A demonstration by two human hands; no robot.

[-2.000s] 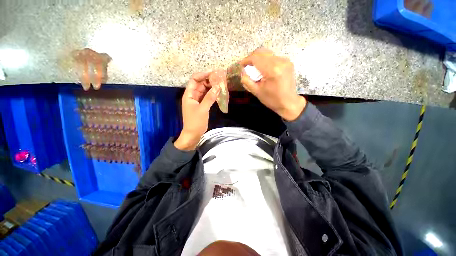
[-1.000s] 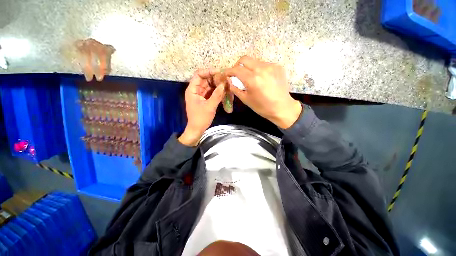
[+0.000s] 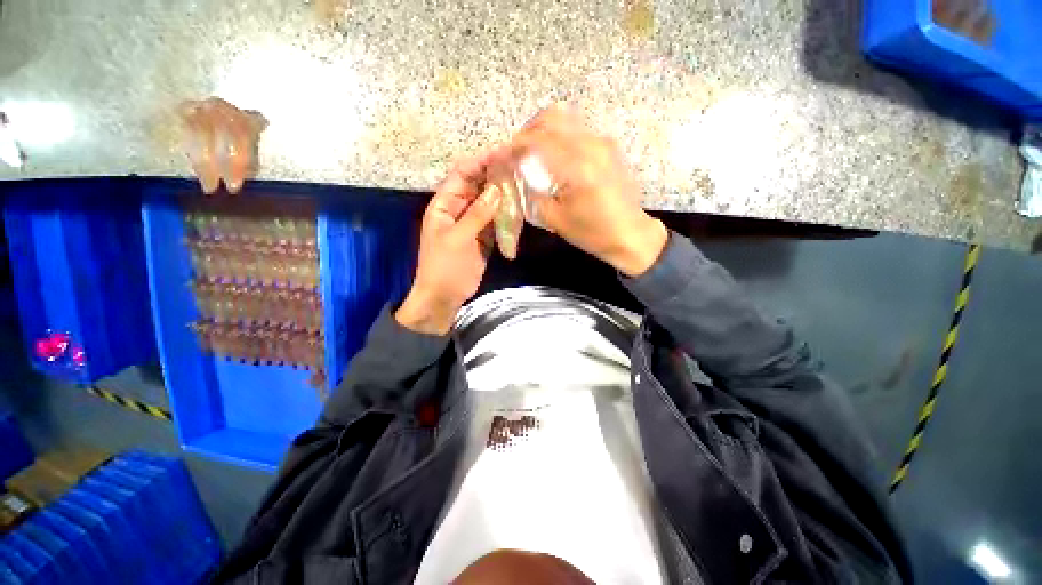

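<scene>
My left hand (image 3: 451,246) grips a translucent amber-brown soft-plastic lure body (image 3: 507,224) just off the bench's front edge; its narrow end points down towards me. My right hand (image 3: 583,189) is closed on a small white wad (image 3: 535,174) and touches the upper part of the piece, partly hiding it. A few glossy brown pieces (image 3: 219,143) lie side by side at the bench edge, upper left, their ends over the edge.
The speckled grey bench (image 3: 731,69) spans the top. A blue crate (image 3: 234,443) below it at left holds rows of brown pieces. A smaller crate (image 3: 86,286) with pink pieces is further left. Stacked blue crates (image 3: 114,528) stand lower left. A blue bin (image 3: 948,57) sits upper right, white scrap (image 3: 1031,171) near it.
My right hand has moved slightly left with the white wad and changed its angle against the piece. My left hand still holds the piece in about the same place. The view has shifted slightly.
</scene>
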